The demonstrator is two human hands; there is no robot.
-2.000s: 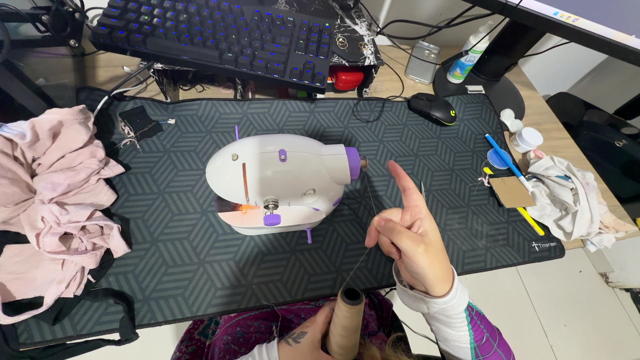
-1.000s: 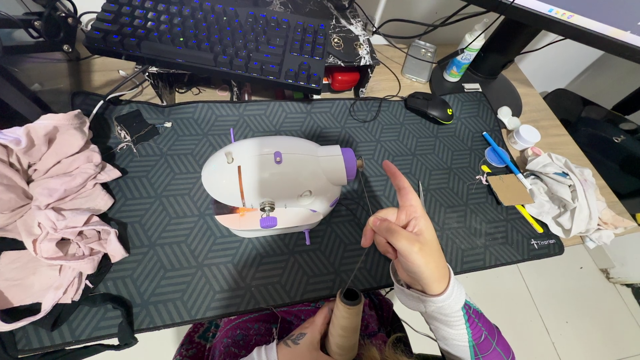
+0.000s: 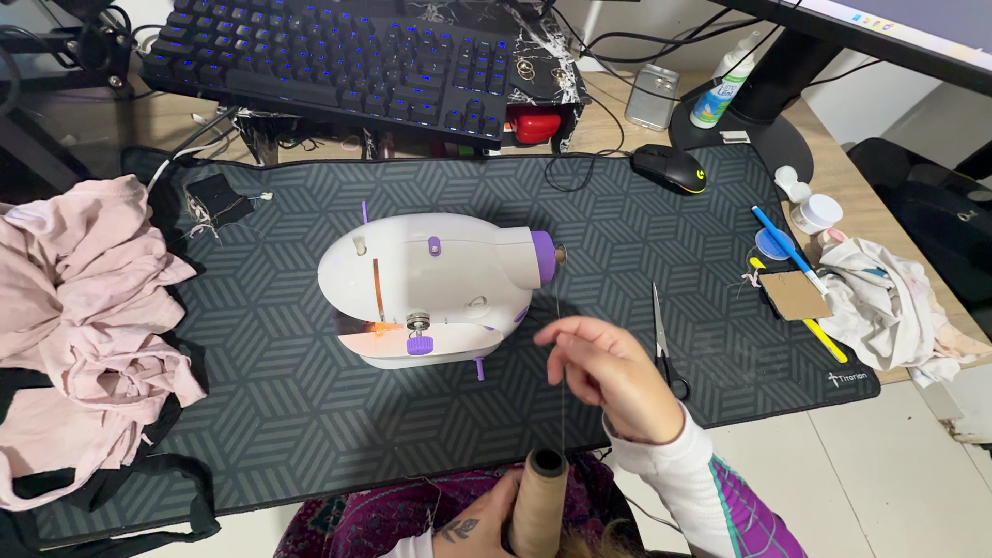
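Note:
My left hand (image 3: 482, 521) grips a cone of beige thread (image 3: 540, 504) at the mat's front edge, over my lap. A thin thread (image 3: 563, 403) runs up from the cone, past the fingers of my right hand (image 3: 608, 372), toward the metal spindle (image 3: 560, 255) at the purple end of a small white sewing machine (image 3: 434, 271). The fingers of my right hand are bent, right of the machine; whether they pinch the thread cannot be told. Scissors (image 3: 660, 333) with black handles lie just right of that hand.
Pink fabric (image 3: 93, 287) is heaped at left on the patterned desk mat (image 3: 294, 418). Behind stand a keyboard (image 3: 333, 70), a mouse (image 3: 669, 167) and a spray bottle (image 3: 725, 81). At right are a blue pen (image 3: 787, 244), a cardboard piece (image 3: 796, 294), a small jar (image 3: 818, 213) and white cloth (image 3: 876, 302).
My right hand has turned and shifted left, and its raised index finger is now bent down. The scissors show more fully. My left hand still holds the cone.

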